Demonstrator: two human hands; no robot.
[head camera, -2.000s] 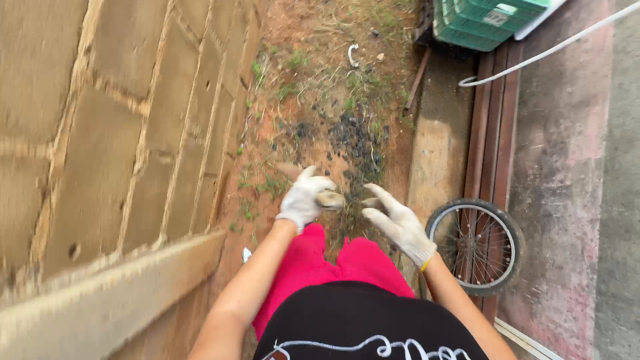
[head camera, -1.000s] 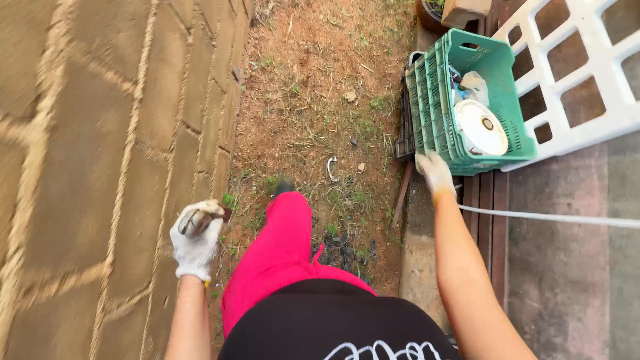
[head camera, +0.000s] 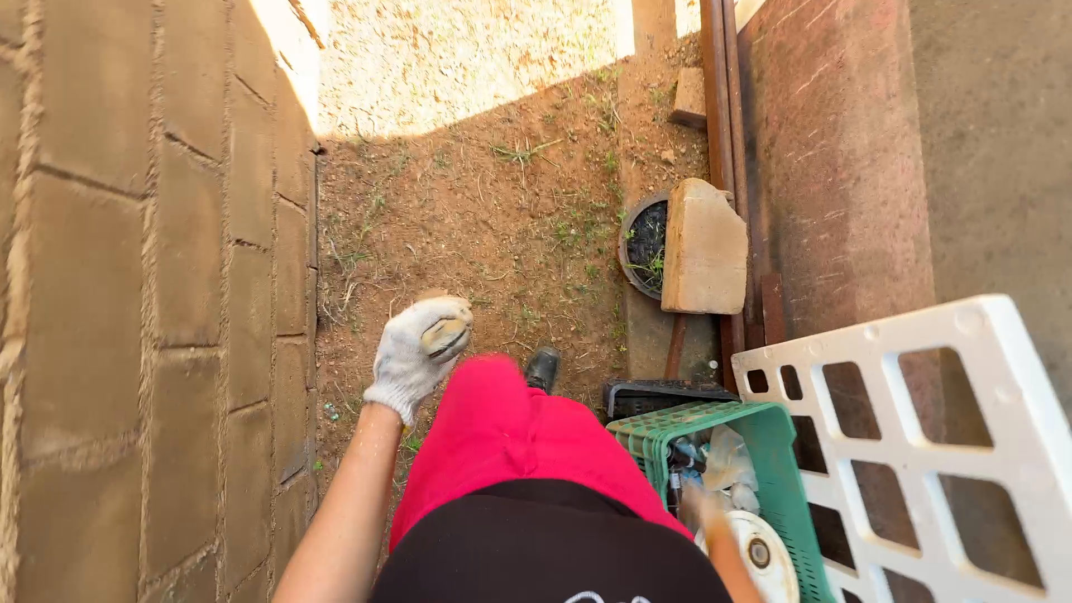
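My left hand (head camera: 423, 352), in a white knit work glove with a soiled palm, is curled over the dirt ground beside my knee. A small tan-and-brown object (head camera: 445, 337) seems to be in its grip; its kind cannot be told. My right hand (head camera: 703, 511) is blurred and low at the right, over or beside a green plastic crate (head camera: 770, 452). The crate holds dark bottles, crumpled plastic and a round white lid-like piece (head camera: 758, 557). Whether the right fingers hold anything is not visible.
A block wall (head camera: 184, 276) rises on the left. On the right are a white plastic grid panel (head camera: 1005, 419), a black crate (head camera: 662, 394), a round pot (head camera: 645, 243) with weeds, a broken block (head camera: 708, 247) and brown metal beams (head camera: 727, 151). My boot (head camera: 543, 368) is on the dirt.
The view has moved forward along the wall, and the bicycle wheel is out of sight. My right hand was at the crate's near left corner one second ago and is now blurred lower down.
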